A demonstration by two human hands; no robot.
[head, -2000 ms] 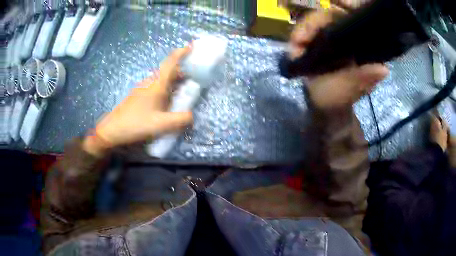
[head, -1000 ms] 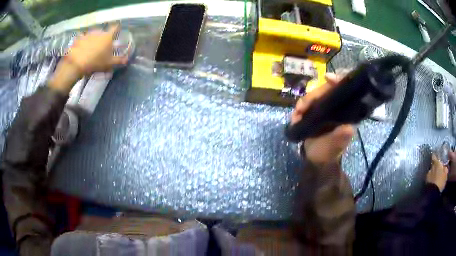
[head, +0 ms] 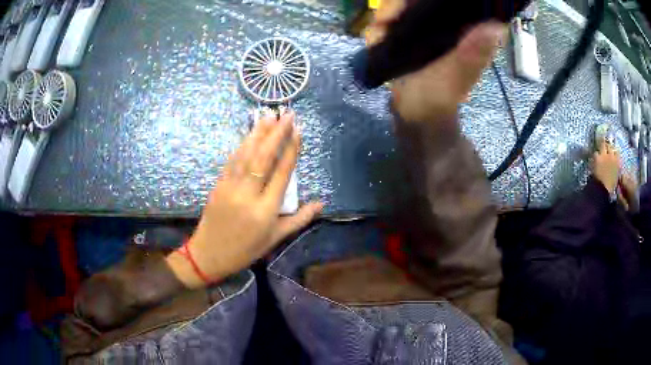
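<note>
A white handheld mini fan [head: 274, 69] lies on the bubble wrap in front of me, its round spoked head away from me and its handle toward me. My left hand [head: 250, 185] lies over the handle and presses it down, fingertips at the neck joint. The handle's near end shows beside the hand. My right hand [head: 442, 71] holds the black electric screwdriver [head: 435, 36], right of the fan head and off it. The screwdriver is cut off by the top edge, and its bit cannot be made out.
Rows of white fans [head: 53, 98] lie at the left edge. More fans [head: 608, 85] lie at the right. The thick black cord [head: 546, 107] loops at the right beside a thin wire. Another person's hand [head: 607, 167] is at the far right. Bubble wrap [head: 143, 142] covers the table.
A second ago my left hand was at the fans on the left; now it is on a fan in the middle. The view has tilted down, and the smartphone and most of the yellow feeder have left it.
</note>
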